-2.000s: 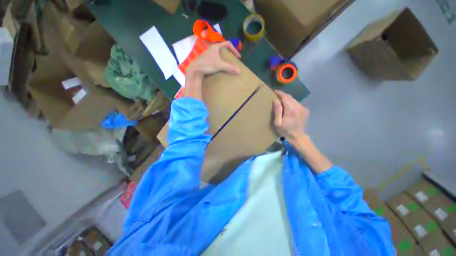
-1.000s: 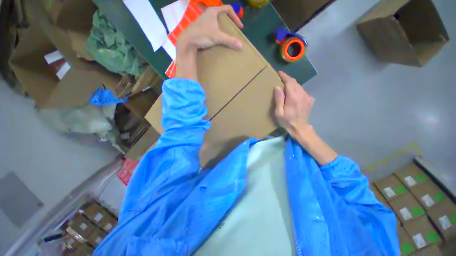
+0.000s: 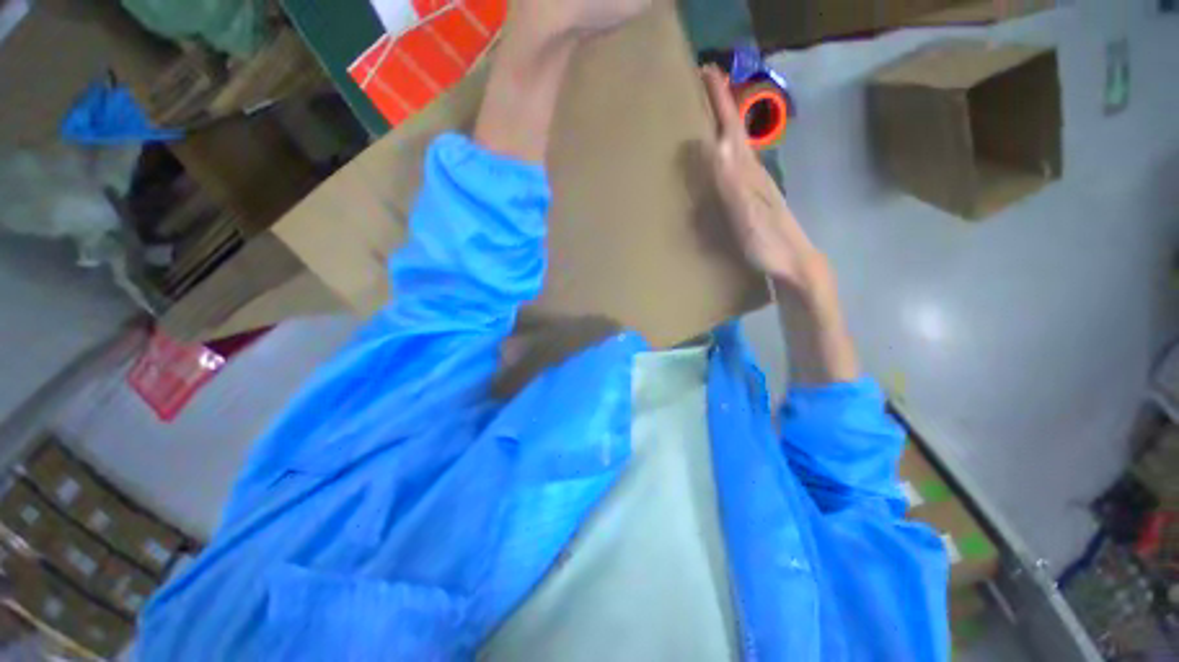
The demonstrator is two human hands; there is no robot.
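Note:
A brown carton (image 3: 621,194) is held against my body over the table's edge. A flap sticks out at its left side. My left hand (image 3: 575,16) lies on the carton's far side, partly cut off by the top edge of the picture. My right hand (image 3: 747,188) presses flat along the carton's right side, fingers pointing away from me. A tape dispenser (image 3: 760,114) with an orange hub and blue-purple body lies just beyond my right fingers. An orange label sheet (image 3: 427,58) lies on the dark green table (image 3: 339,39) left of the carton.
An open carton (image 3: 963,129) stands on the grey floor at the right. Scrap cardboard (image 3: 259,155) and a blue plastic piece (image 3: 116,114) are at the left. Stacked cartons stand at lower left (image 3: 84,517) and lower right (image 3: 950,517).
The carton has turned and its centre seam no longer shows. A flap now stands out at the left. My right hand has flattened along the side. The view has shifted.

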